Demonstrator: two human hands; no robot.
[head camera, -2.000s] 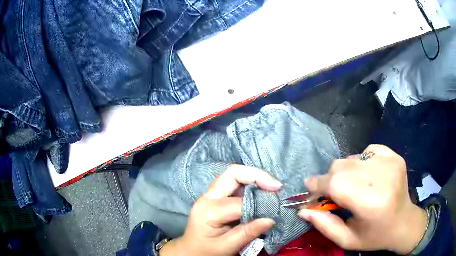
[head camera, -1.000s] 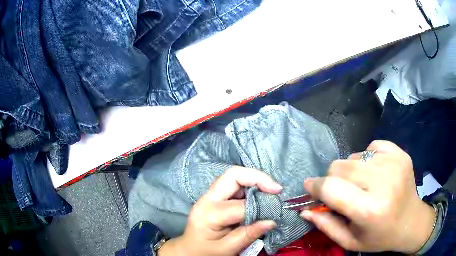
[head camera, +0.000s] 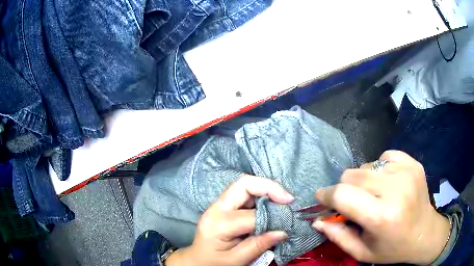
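Observation:
A denim garment (head camera: 280, 150) lies on the lap with its pale grey-blue side out. My left hand (head camera: 234, 223) pinches a narrow folded band (head camera: 278, 215) of it between thumb and fingers. My right hand (head camera: 384, 208) holds orange-handled thread snips (head camera: 332, 218). Their metal blades point left and lie at the folded band, close to my left fingertips. Whether the blade tips touch the cloth is too blurred to tell. A small white label (head camera: 262, 258) shows below my left thumb. Any thread is too fine to see.
A white table (head camera: 312, 47) with a red-trimmed edge crosses above the lap. Dark blue denim garments (head camera: 104, 57) are heaped on its left and hang over the edge. A black cord loop (head camera: 447, 47) hangs at the right. Another person in light clothing (head camera: 442, 78) is beyond it.
Since two seconds ago, my right hand has shifted slightly and its fingers have closed further around the snips. My left hand keeps its pinch, with the folded band moved slightly.

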